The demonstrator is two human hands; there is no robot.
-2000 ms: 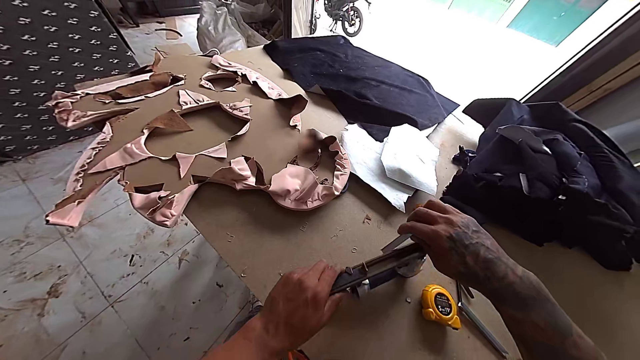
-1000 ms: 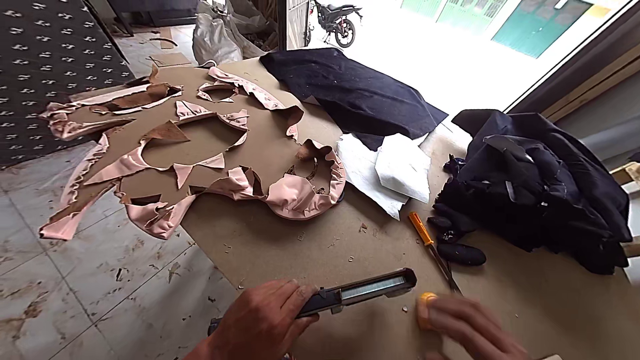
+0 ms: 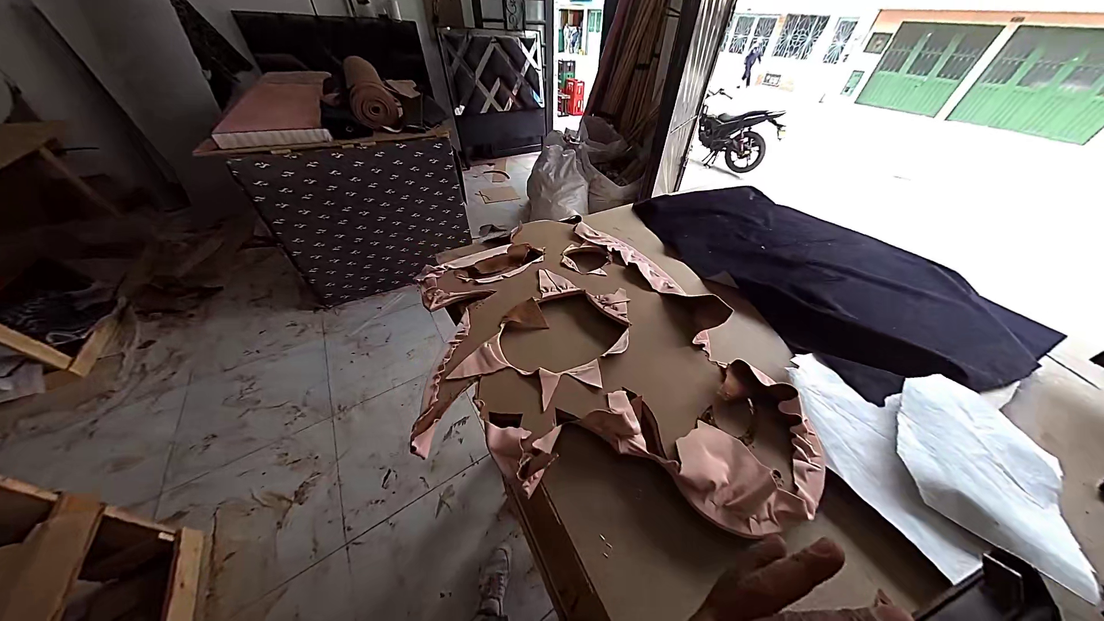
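At the bottom edge of the head view, my left hand (image 3: 776,580) shows only in part, with fingers pointing up and right. It is just below the nearest pink fabric piece (image 3: 733,474). Whether it holds anything is cut off. To its right, the end of a black tool (image 3: 992,595) enters the frame. Cut pink fabric strips with brown backing, among them a ring-like piece (image 3: 483,358), lie on the brown tabletop (image 3: 638,535). White sheets (image 3: 975,457) and dark blue fabric (image 3: 828,276) lie on the right. My right hand is out of view.
Wooden frames (image 3: 86,552) stand on the tiled floor at lower left. A patterned dark panel (image 3: 371,216) stands behind, below a pink slab (image 3: 272,108) and a roll (image 3: 375,95). Filled sacks (image 3: 561,181) stand near the doorway, and a motorcycle (image 3: 737,134) is outside.
The view has turned up and left. My left hand was holding the black tool a second ago; now only some fingers show. My right hand, the tape measure and the orange-handled tool have left the view.
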